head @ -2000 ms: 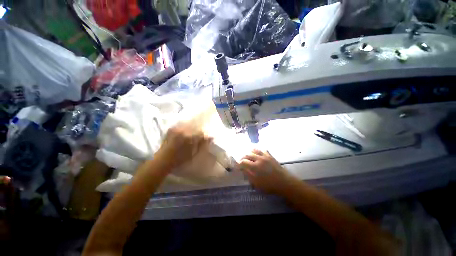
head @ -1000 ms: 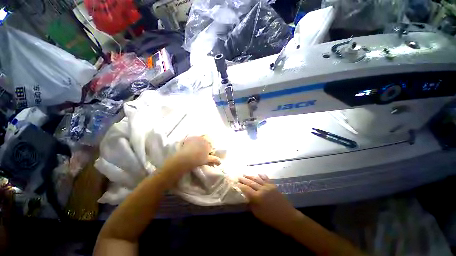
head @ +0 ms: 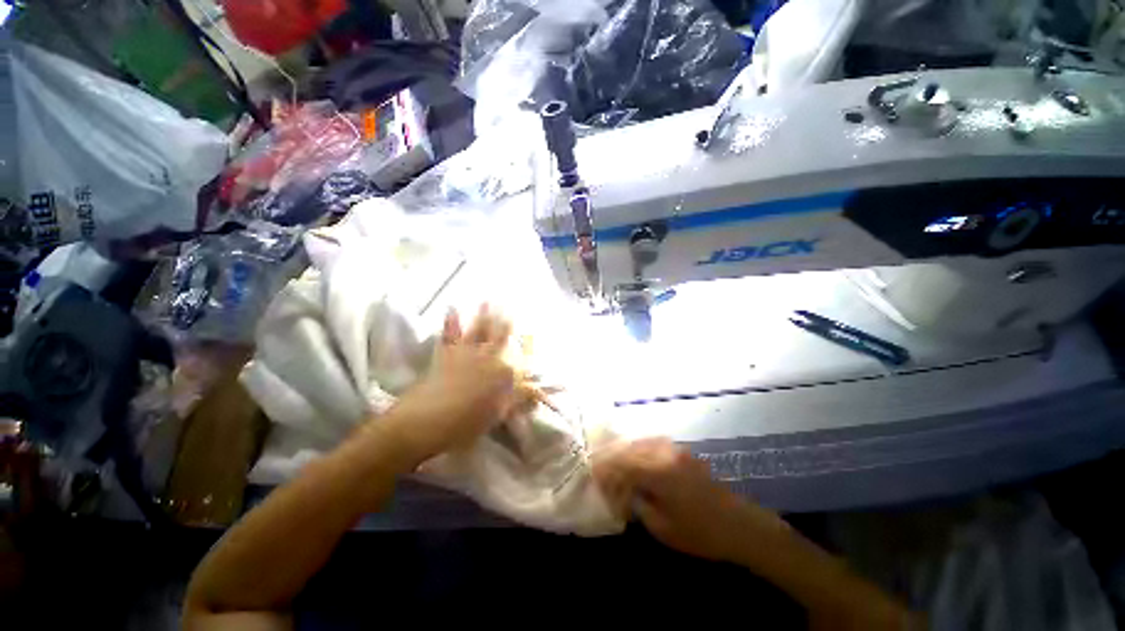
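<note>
A cream-white garment (head: 352,296) lies bunched on the machine bed left of and in front of the needle area, its near edge over the table's front. My left hand (head: 466,385) lies on the garment, fingers a little spread; whether it pinches cloth is unclear. My right hand (head: 656,487) has its fingers closed on the garment's right edge at the table front. The white sewing machine (head: 691,228) with JACK lettering stands behind and right of my hands. Glare hides the cloth near the needle.
Dark thread snips (head: 851,337) lie on the bed right of the needle. A white plastic bag (head: 111,154), a small box (head: 397,133) and a dark grey device (head: 77,358) crowd the left. A dark bag (head: 654,56) is behind the machine. The table's front edge (head: 851,475) runs below.
The garment has shifted toward me from under the needle area. My right hand has moved down to the front edge and closed on cloth. My left hand has moved slightly right.
</note>
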